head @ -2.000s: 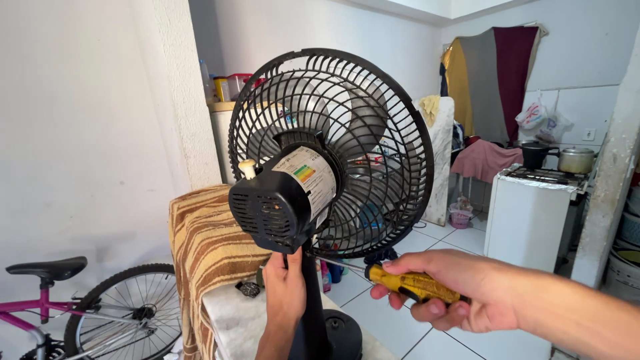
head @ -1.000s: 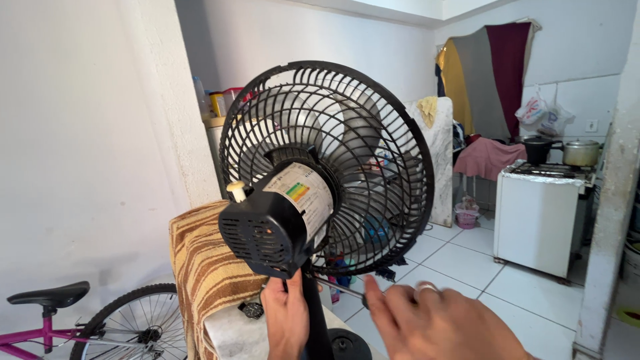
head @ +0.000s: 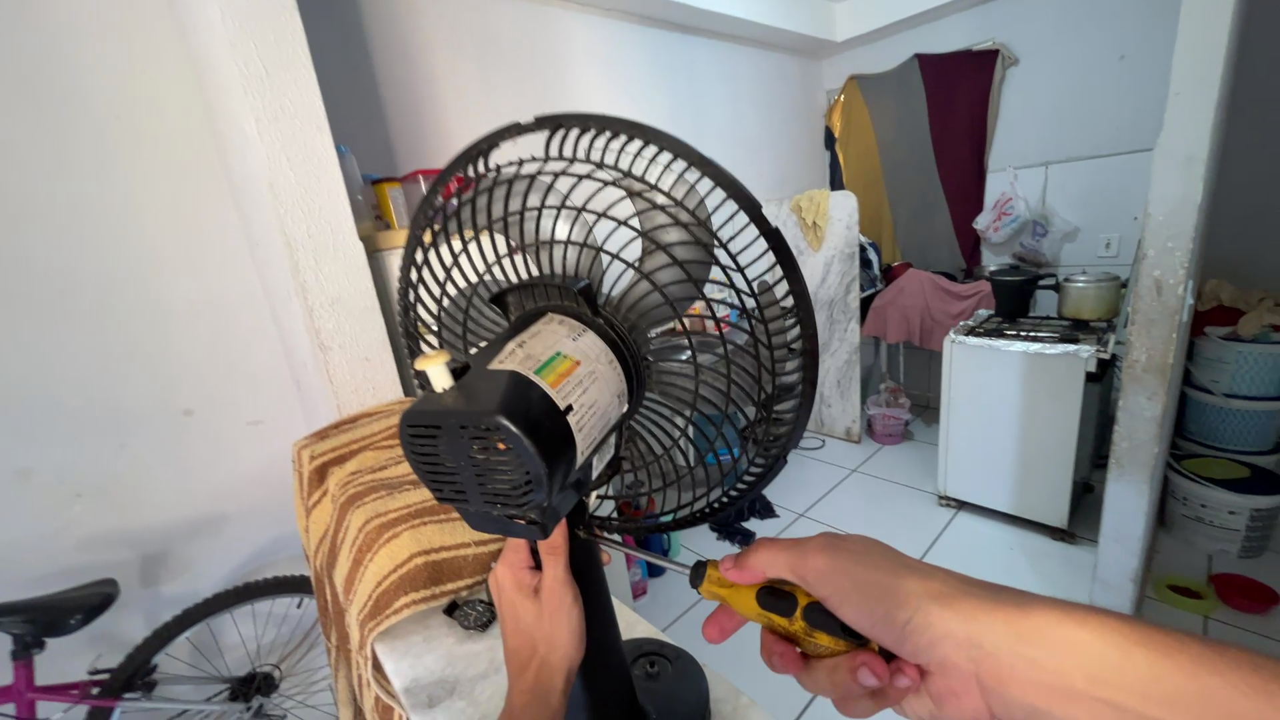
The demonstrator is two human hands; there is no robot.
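Observation:
A black electric fan with a round wire grille (head: 690, 350) stands upright, its motor housing (head: 480, 450) facing me. A cream knob (head: 434, 368) sticks up from the housing. My left hand (head: 540, 615) grips the fan's neck just under the housing, its fingers partly hidden behind the black column (head: 600, 620). A screwdriver with a yellow and black handle (head: 785, 610) is in my right hand (head: 840, 620). Its metal shaft points left and reaches the top of the column below the grille; the exact contact of the tip is too small to tell.
The fan stands by a pale stone surface (head: 420, 665) holding a wristwatch (head: 470, 614). A striped towel (head: 380, 540) hangs at the left, near a bicycle (head: 220, 650). Behind are a white stove (head: 1015, 430) with pots, a concrete pillar (head: 1150, 350) and stacked buckets (head: 1235, 400).
My right hand has changed its hold: a second ago its back faced up over the handle, and now the yellow handle shows along the fingers. My left hand stays at the fan's neck.

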